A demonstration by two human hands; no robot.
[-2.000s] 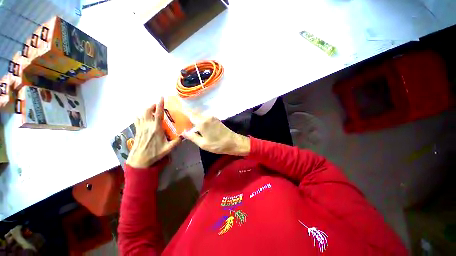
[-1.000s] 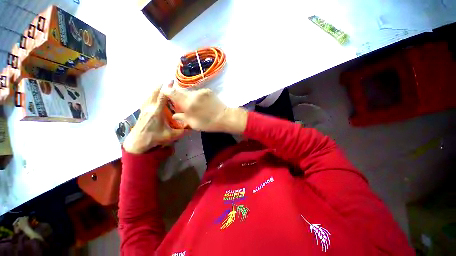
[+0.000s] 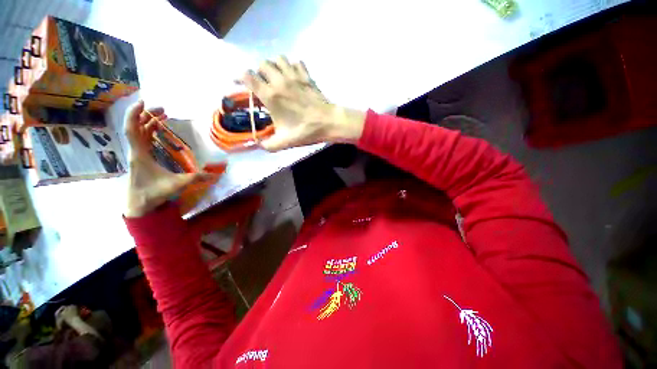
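My left hand holds an open retail box by its side near the table's front edge; its orange flap sticks out toward the right. The orange cable coil lies on the table just right of the box, with black fittings at its centre and a pale band across it. My right hand is over the coil's right side, fingers spread, thumb at its lower right edge. The fingers hide part of the coil, and whether they press on it is hard to tell.
Stacked retail boxes stand at the left, one lying in front. A dark open carton is cut off at the top. A green-yellow packet lies at the top right. A red stool is below the table; another person's hand shows lower left.
My left hand has moved left with the box, which now shows its open end. My right hand has left the box and reached the coil, which sits lower left in view.
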